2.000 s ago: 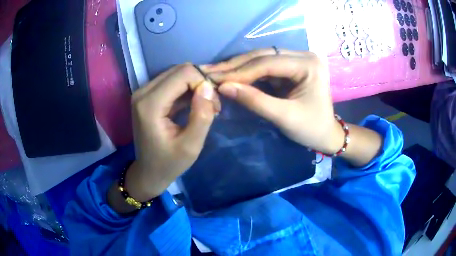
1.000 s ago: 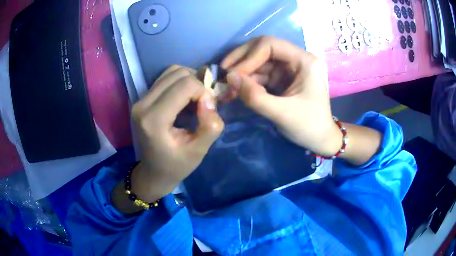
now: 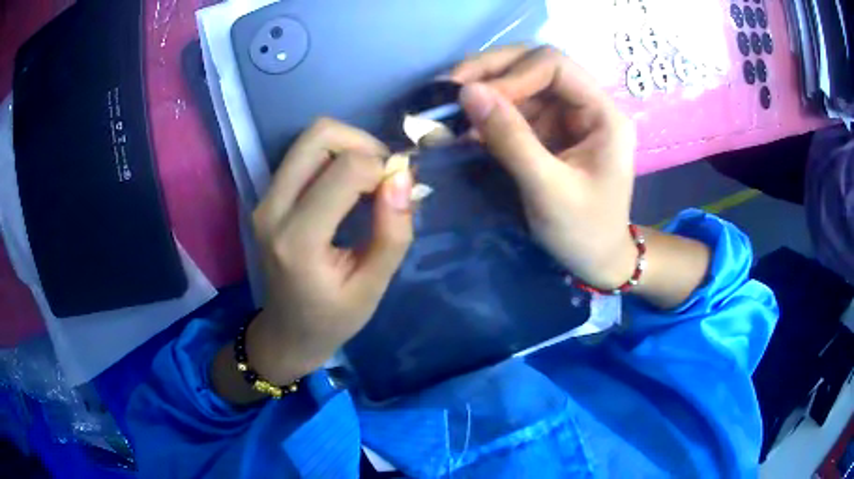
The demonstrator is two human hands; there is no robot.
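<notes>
My right hand (image 3: 562,159) pinches a round black lens cover (image 3: 438,101) at its right edge, between thumb and forefinger. My left hand (image 3: 328,224) pinches a small cream liner (image 3: 398,166) left of and below the cover. A pale piece also shows across the face of the cover; whether it joins the cream liner is unclear. Both hands are over a grey-blue tablet back cover (image 3: 356,47), whose round camera area (image 3: 279,45) is at its upper left. The back cover lies on white sheets, and glossy film reflects on it.
A second dark back cover (image 3: 89,168) lies on a white sheet at left. Pale rings (image 3: 660,73) and rows of black discs (image 3: 752,42) are on the pink mat (image 3: 674,140) at upper right. Dark panels stand at the right edge. Clear plastic (image 3: 56,412) is at lower left.
The hands have moved apart. The black cover has turned so its face shows and has risen to the right with my right hand. The cream liner is now stretched or peeled towards my left hand.
</notes>
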